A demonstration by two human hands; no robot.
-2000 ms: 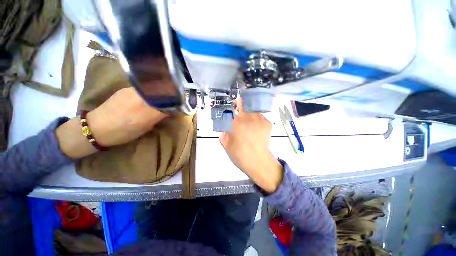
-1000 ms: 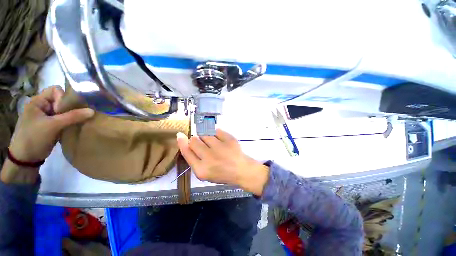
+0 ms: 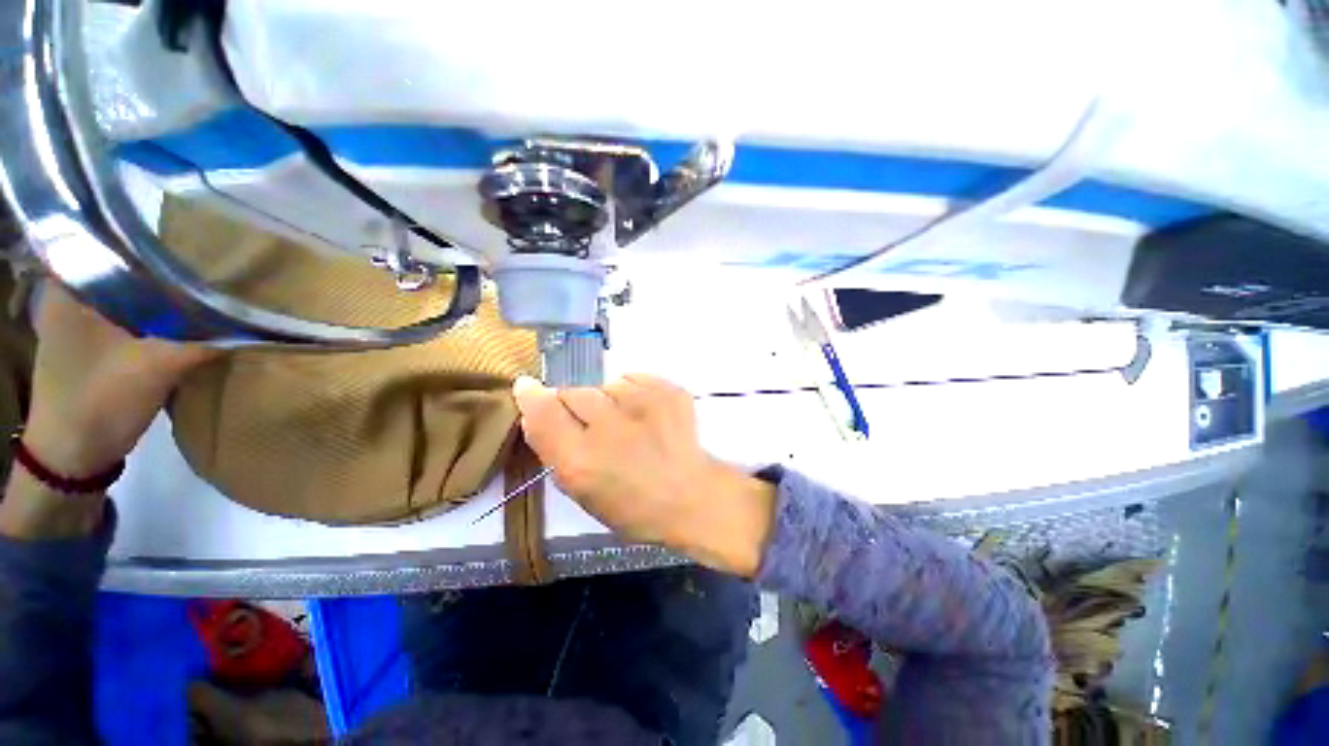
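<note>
A tan-brown ribbed fabric panel (image 3: 343, 430) lies on the white table left of the needle area, with folds near its right edge. A narrow brown strip (image 3: 525, 525) runs from that edge down over the table's front edge. My right hand (image 3: 620, 452) pinches the panel edge and strip just below the grey ridged block (image 3: 574, 360). A thin silver sliver (image 3: 513, 496) sticks out from under its fingers. My left hand (image 3: 102, 386) is at the panel's left side, its fingers partly hidden behind the shiny curved object (image 3: 88, 248). The needle itself is hidden.
The white machine head (image 3: 656, 88) fills the top. Thread snips (image 3: 834, 376) and a dark flat piece (image 3: 879, 306) lie right of the needle area. Below the table are a blue crate (image 3: 354, 656), red objects (image 3: 248, 641) and a brown strip bundle (image 3: 1093, 619) at lower right.
My right hand has come from beside the needle area to the panel's right edge. My left hand has moved left to the panel's far side. The view has shifted, moving the machine head left in the picture.
</note>
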